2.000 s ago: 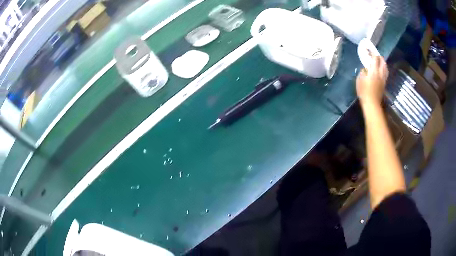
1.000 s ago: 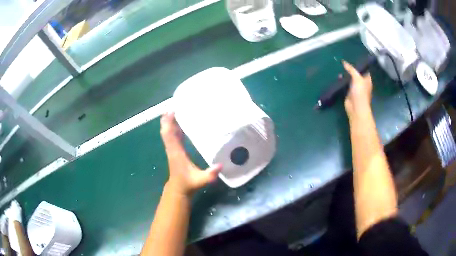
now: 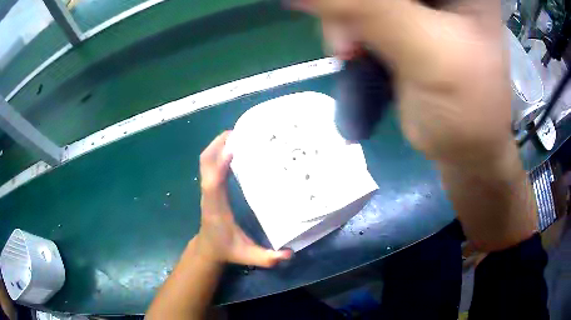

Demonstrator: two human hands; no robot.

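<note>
A white housing [image 3: 294, 181] stands on the dark green tabletop in front of me, with small dark holes on its upward face. My left hand [image 3: 222, 209] grips its left side, fingers at the upper left and thumb at the lower left corner. My right hand [image 3: 432, 56] is large and blurred, raised above the housing's upper right. It is closed around the black electric screwdriver [image 3: 363, 97], whose dark body points down beside the housing's upper right edge. The screwdriver's bit cannot be made out.
The green conveyor belt [image 3: 188, 56] and its pale metal rail [image 3: 156, 122] run behind. Another white housing [image 3: 34, 265] is at lower left, with part of a person's arm by it. White housings [image 3: 526, 69] stand at right, near a dark cord and finned metal parts [image 3: 543, 195]. Tiny specks lie on the table.
My right hand has taken hold of the screwdriver, lifted it and moved left over the housing. The housing has been turned, so its holed face now shows. My left hand stays at its left side.
</note>
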